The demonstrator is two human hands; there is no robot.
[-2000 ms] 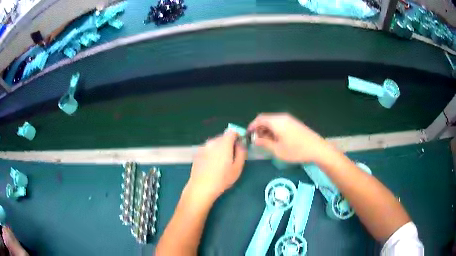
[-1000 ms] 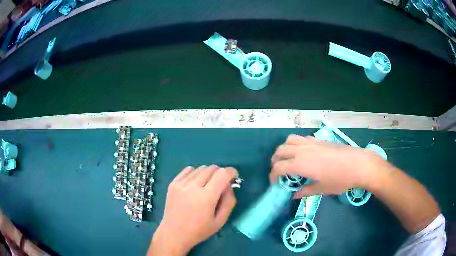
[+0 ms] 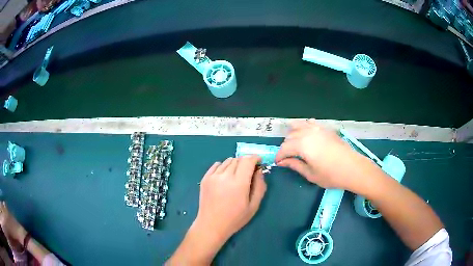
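My left hand [image 3: 231,189] pinches a small silvery circuit board [image 3: 266,169] in its fingertips, mostly hidden, at the near edge of a teal housing handle [image 3: 254,149]. My right hand [image 3: 311,156] holds that housing, covering its drum end. Rows of small boards [image 3: 150,182] lie on the bench left of my left hand. Another teal housing [image 3: 315,246] lies below my right hand, grille end nearest me. More teal housings [image 3: 394,167] lie partly under my right forearm.
A pale rail [image 3: 207,125] divides the bench from the dark green belt [image 3: 269,98]. On the belt are a housing with a board on its handle [image 3: 220,78], another housing [image 3: 361,71] and small teal pieces at left. Another person's hand [image 3: 13,223] shows at lower left.
My right hand has lifted a housing from the bench and turned its handle leftward to meet my left hand with the board. The housings on the belt have shifted left.
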